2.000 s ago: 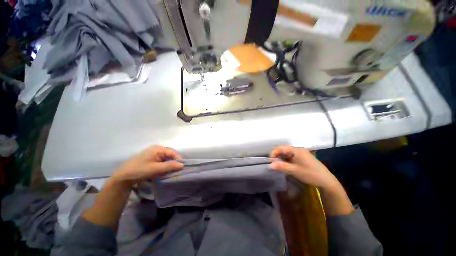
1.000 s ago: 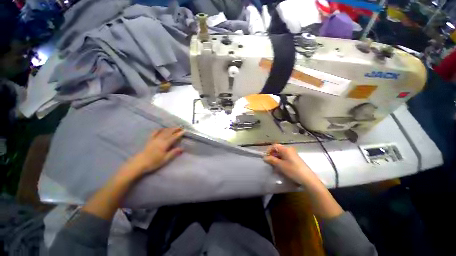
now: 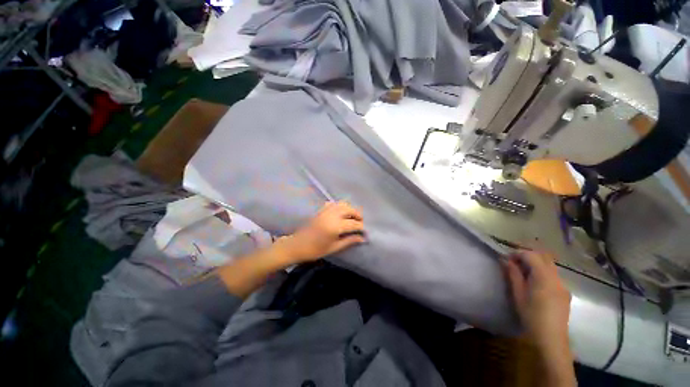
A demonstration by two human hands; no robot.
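A large grey garment panel (image 3: 408, 234) lies flat over the white table, with a folded seam band along its far edge. My left hand (image 3: 333, 230) rests on the panel near its front edge, fingers bent; whether it grips the cloth cannot be told. My right hand (image 3: 533, 280) pinches the panel's right end, at the seam edge. The cream sewing machine (image 3: 575, 106) stands beyond the panel, its lit needle area free of the panel.
Grey cut pieces (image 3: 378, 45) are heaped at the back. Black-handled scissors (image 3: 590, 215), an orange card (image 3: 551, 176) and a metal attachment (image 3: 502, 198) lie by the needle. A black cable hangs at right. Cloth and a brown box (image 3: 181, 140) are at left.
The narrow folded edge held between both hands gave way to the panel spread on the table. My left hand has since moved off the seam towards the front edge. The view has swung left.
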